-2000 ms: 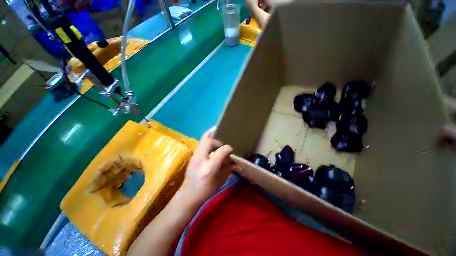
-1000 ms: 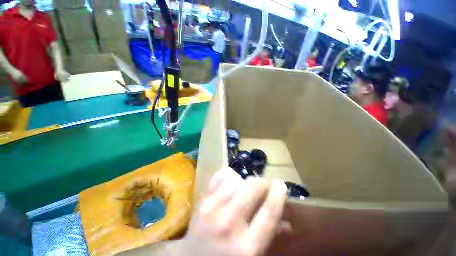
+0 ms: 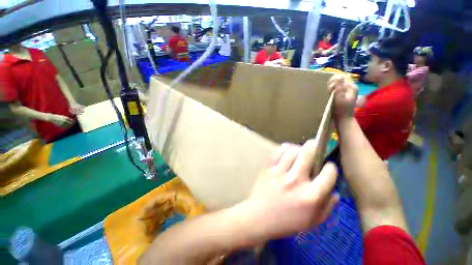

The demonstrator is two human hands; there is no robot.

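Observation:
The open brown carton [image 3: 212,150] is held up in front of me, tilted, its near side wall facing me. Its floor and contents are hidden. My left hand [image 3: 295,191] grips the near corner edge of the carton. My right hand [image 3: 343,96] grips the top edge farther along the same end wall. The orange cushion [image 3: 124,230] lies to the left, partly behind my left forearm, its round hole partly showing. The electric screwdriver [image 3: 133,108] with a yellow label hangs left of the carton, its silver nose above the cushion's far side.
Blue crate [image 3: 331,233] is below the carton. The green conveyor [image 3: 67,202] runs along the left. A grey wrapped roll [image 3: 31,246] stands at lower left. A red-shirted person [image 3: 393,103] is close at right, another [image 3: 36,93] across the conveyor. A yellow-lined aisle [image 3: 430,196] is right.
The carton has turned and tilted, so the black modules inside no longer show. My right hand has come into clear view on its edge. My left hand has moved right. The view has lifted and turned.

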